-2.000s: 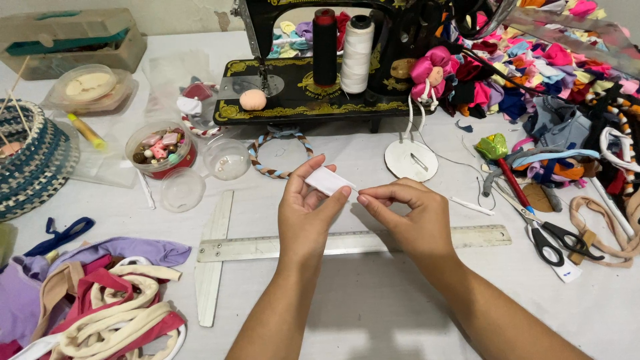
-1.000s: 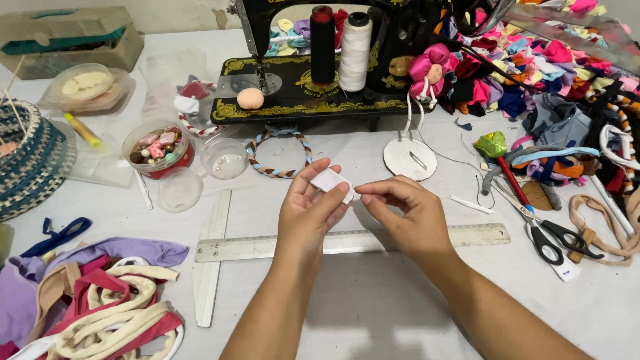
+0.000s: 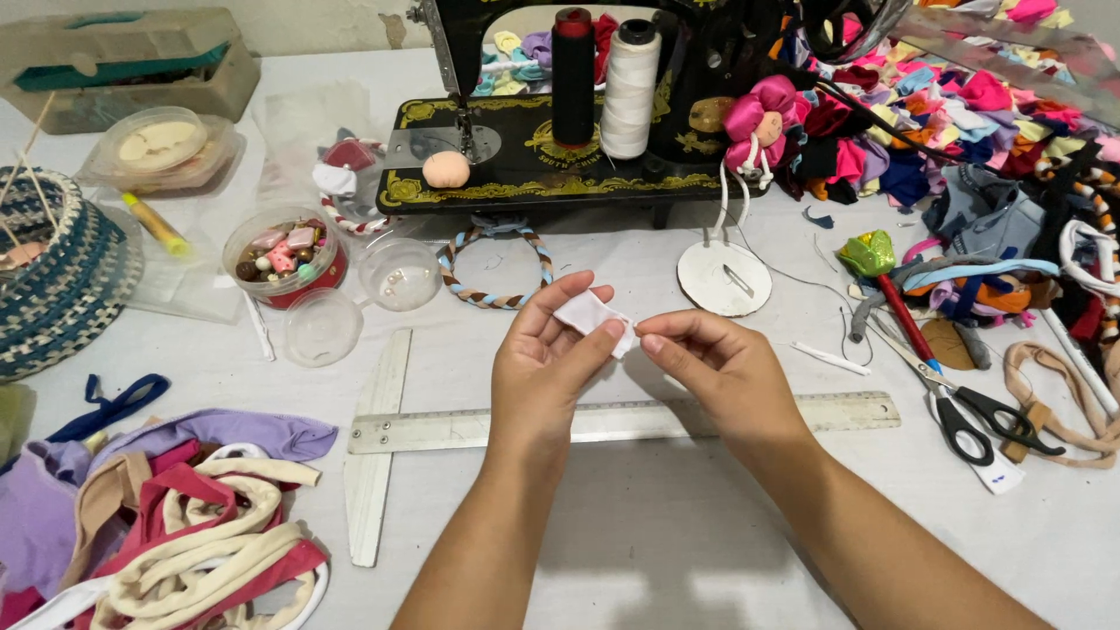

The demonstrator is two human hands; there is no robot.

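My left hand (image 3: 551,350) holds a small white piece of fabric (image 3: 584,313) between thumb and fingers, near the middle of the view. At the fabric's right end, my right hand (image 3: 726,372) has its thumb and forefinger pinched together; whether a needle or thread is between them is too small to tell. Below the hands lies a T-square (image 3: 490,429). Behind them stand a black sewing machine (image 3: 516,188), a black thread spool (image 3: 572,83) and a white thread spool (image 3: 630,92). A braided fabric ring (image 3: 446,262) lies just left of my left hand.
Fabric strips (image 3: 219,542) are heaped at lower left. A tub of beads (image 3: 284,254) and a woven basket (image 3: 74,262) stand at left. Scissors (image 3: 954,402) lie at right, near a red stick with a green top (image 3: 906,315). Colourful scraps (image 3: 945,105) fill the upper right.
The white fabric has turned in my left hand, and its end now shows beyond the thumb. Both hands stay close together in about the same place.
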